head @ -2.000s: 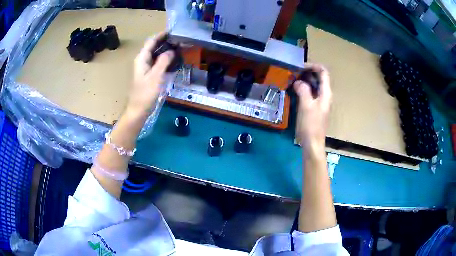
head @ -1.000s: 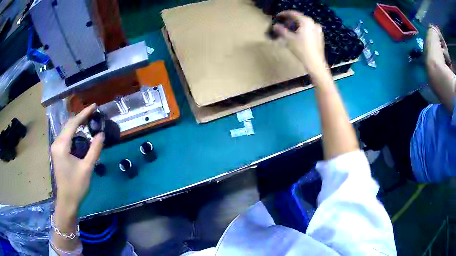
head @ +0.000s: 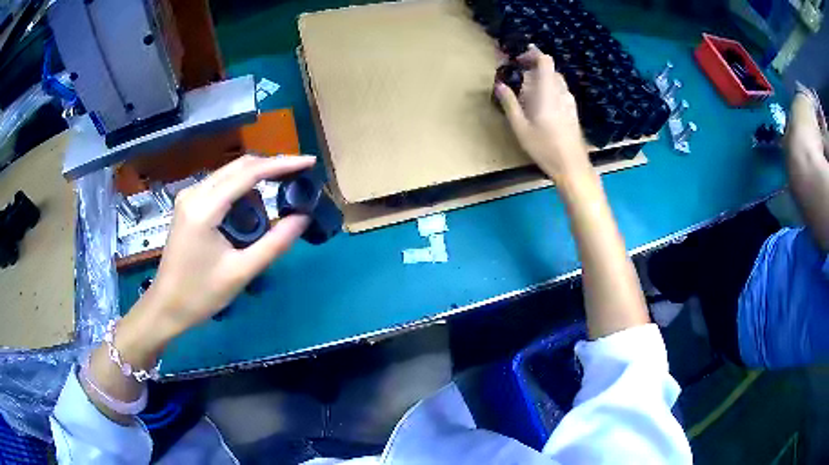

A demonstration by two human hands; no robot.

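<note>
My left hand (head: pixel 223 227) holds black cylindrical parts (head: pixel 300 195) between thumb and fingers, above the bench in front of the press fixture. At least two show their open ends. My right hand (head: pixel 545 113) is at the left edge of the stacked rows of black parts (head: pixel 595 68), with its thumb and fingers around a black part (head: pixel 510 80). The fixture (head: pixel 141 227) shows silver posts on its bar and is partly hidden by my left hand. Small dark parts on the bench below my left hand are mostly hidden.
The press block (head: pixel 114 64) and silver plate (head: pixel 164 127) stand at left. A cardboard sheet (head: pixel 409 100) lies in the middle. Pale pieces (head: pixel 427 245) lie on the bench. A red tray (head: pixel 734 71) and another person's hand (head: pixel 804 132) are at right. A blue bin (head: pixel 536 381) is below the bench.
The view has swung right since the first frame. My left hand has moved right, away from the fixture, still holding black parts. My right hand has reached the stacked rows and remains beside them.
</note>
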